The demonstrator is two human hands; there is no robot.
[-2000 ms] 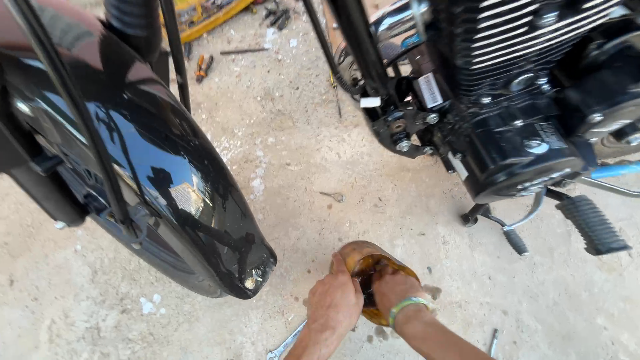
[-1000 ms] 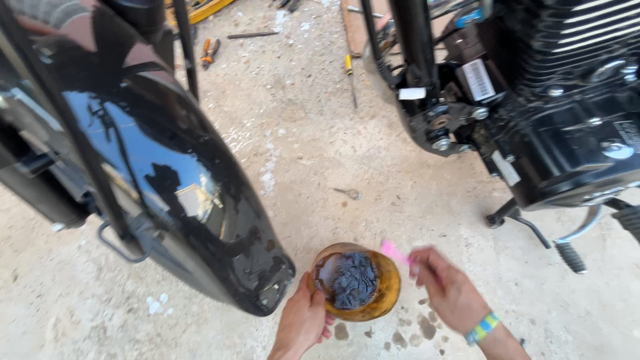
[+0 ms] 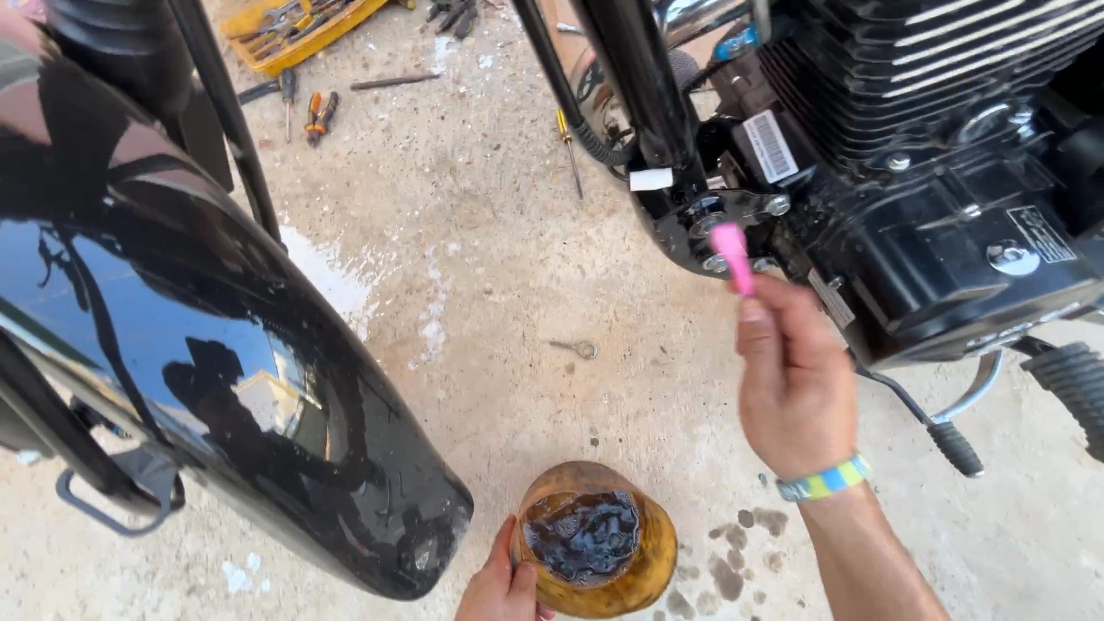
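My left hand (image 3: 500, 578) grips the rim of a yellow-brown plastic container (image 3: 651, 552) low in the view, its fingers at the left side. Dark, rippled liquid (image 3: 582, 535) lies inside it. My right hand (image 3: 793, 379), with a colored band at the wrist, pinches a pink-ended implement (image 3: 731, 254), perhaps a brush; its exact kind cannot be told. The pink end appears in front of a bolted bracket on the black motorcycle frame (image 3: 634, 78), beside the finned engine (image 3: 914, 190). Whether it touches the bracket cannot be told.
A black motorcycle fender (image 3: 345, 431) fills the left side. An eye bolt (image 3: 580, 348) lies on the concrete floor, with a yellow-handled screwdriver (image 3: 569, 151), orange-handled pliers (image 3: 320, 118) and a yellow tool tray (image 3: 297, 56) farther off. A foot lever (image 3: 953, 447) and a rubber footpeg (image 3: 1069, 388) jut out at the right.
My right hand has moved from beside the container up to the motorcycle frame, with the pink implement in it. My left hand stays on the container.
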